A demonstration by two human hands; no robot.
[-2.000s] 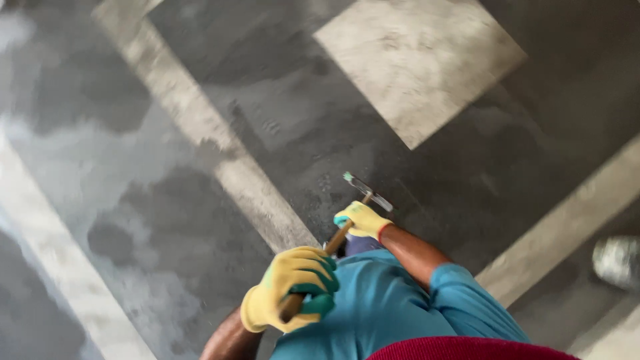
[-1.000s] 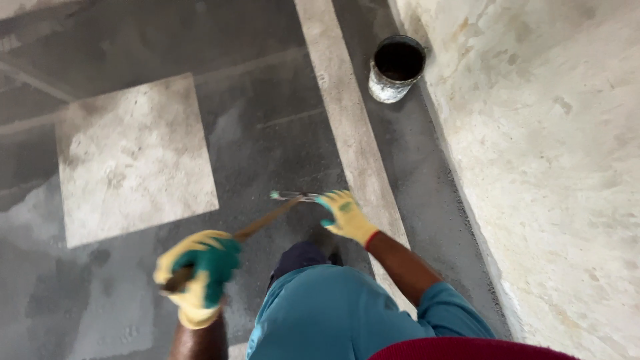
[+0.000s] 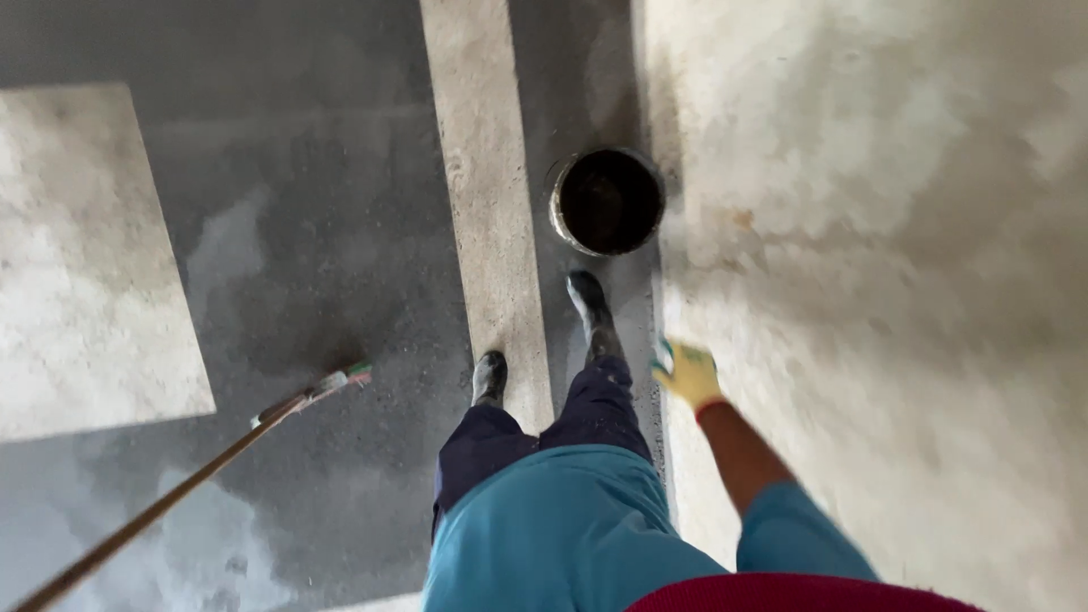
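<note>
My right hand (image 3: 690,371), in a yellow and green work glove, hangs with fingers apart beside the pale wall, holding nothing. A long wooden handle (image 3: 161,501) runs in from the lower left corner to a brush head (image 3: 314,395) with green and reddish bristles, low over the dark floor or on it. My left hand is outside the frame, so its hold on the handle cannot be seen. Ahead of my right boot (image 3: 588,297) stands a round bucket (image 3: 608,202) with a pale, smeared rim and a dark inside.
A pale strip (image 3: 489,170) crosses the dark grey floor (image 3: 323,229), with my left boot (image 3: 490,378) at its edge. At the far left lies a pale square (image 3: 85,263). The rough pale wall (image 3: 850,280) borders the floor on the right, close to the bucket.
My right hand has let go of the brush handle and moved right, toward the wall. My left hand has gone out of view. The bucket, seen one second ago farther off, is now nearer my feet.
</note>
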